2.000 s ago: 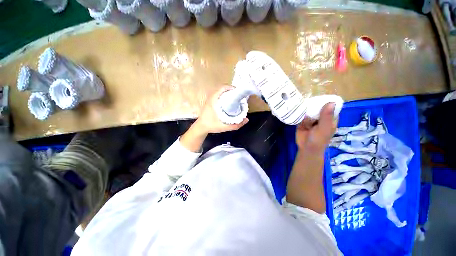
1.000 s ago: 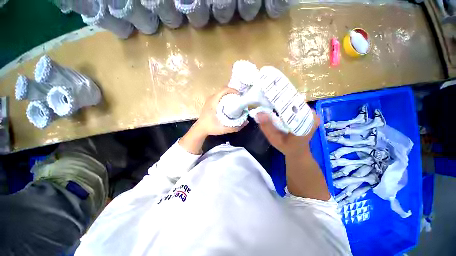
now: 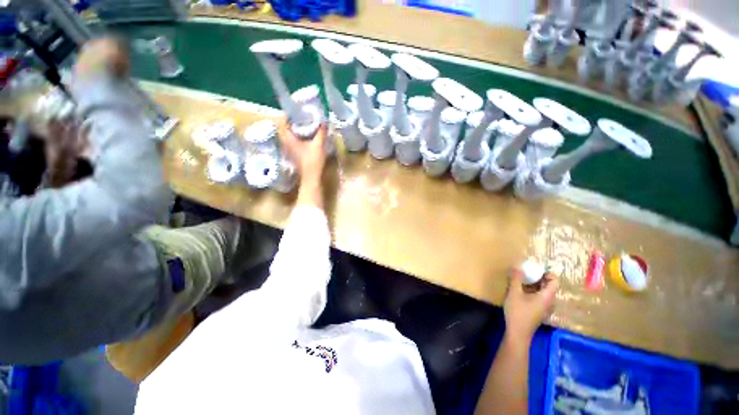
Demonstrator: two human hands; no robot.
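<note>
My left hand (image 3: 308, 150) is around a tube body (image 3: 306, 120) with a stem standing in it, its oval plate (image 3: 277, 49) uppermost, at the left end of a row of finished assemblies (image 3: 437, 134). My right hand (image 3: 530, 298) holds a small white item (image 3: 531, 271), probably the glue bottle, over the bench's front edge. Its tip is not clearly visible. Two tube bodies (image 3: 262, 166) lie left of my left hand, with their ruffled round rims toward me; another is partly hidden beside my wrist.
The tan bench (image 3: 421, 243) runs along a green conveyor belt (image 3: 664, 174). A pink-red item (image 3: 595, 271) and a yellow ring (image 3: 629, 272) lie at the right. A blue crate (image 3: 559, 365) with loose stems is below. A neighbouring person's grey sleeve (image 3: 121, 170) is at the left.
The view has swung up toward the belt. The stem and body now stand in the row under my left hand. My right hand has let go of the stem and holds the small white item.
</note>
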